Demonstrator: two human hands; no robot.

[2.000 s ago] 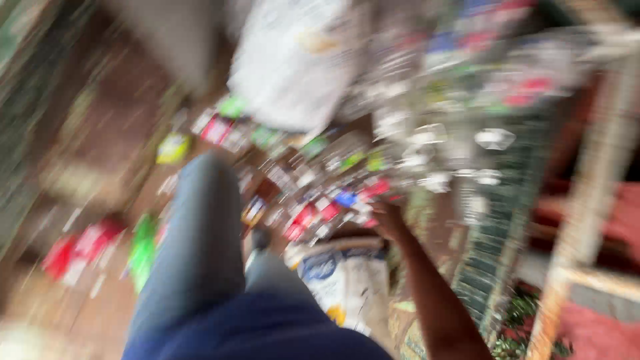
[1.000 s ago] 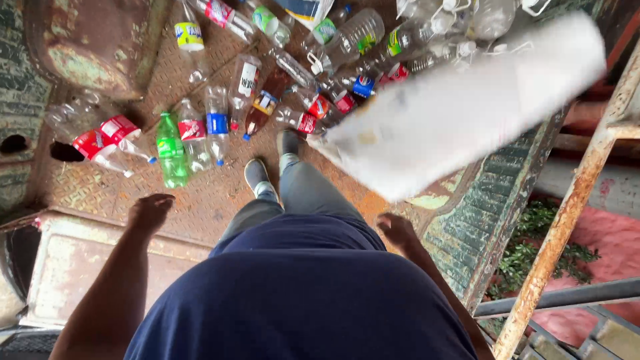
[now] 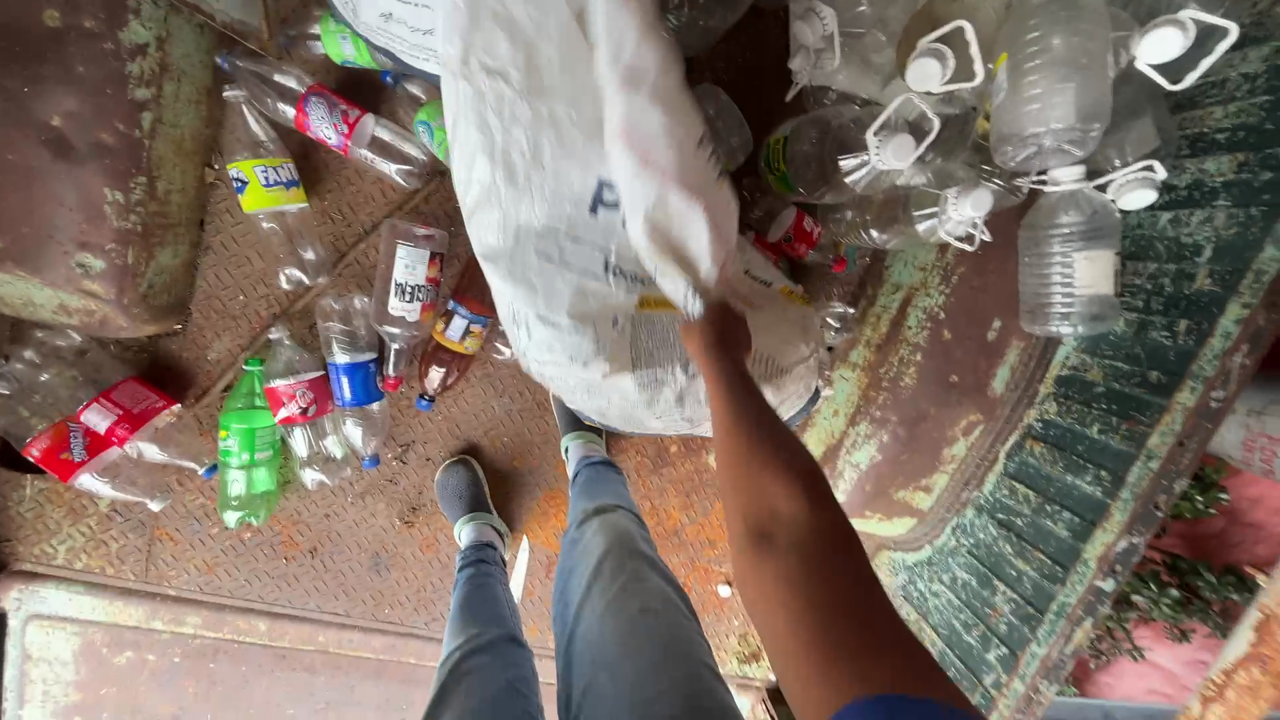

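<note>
My right hand [image 3: 718,335] grips a fold of a large white woven plastic sack [image 3: 540,230], which hangs in front of me over the floor and bears printed writing. My left hand is out of view. Left of the sack lie a Fanta bottle [image 3: 268,185], a clear bottle with a red cap [image 3: 410,285], a brown-tinted bottle with a blue cap [image 3: 458,335] and a green plastic bottle [image 3: 249,445]. Right of the sack, large clear jugs with white handles [image 3: 1055,80] are heaped together.
Rusty tread-plate metal floor [image 3: 400,530] lies under my feet. A rusted wheel-arch hump [image 3: 100,170] stands at upper left, another curved one [image 3: 930,380] at right beside a green ribbed metal side wall [image 3: 1060,480]. More bottles with red labels [image 3: 105,430] lie at far left.
The white sack, stretched out to the right a second ago, now hangs nearer the middle, over some of the bottles. My right hand has moved up to it. My left hand has left the view.
</note>
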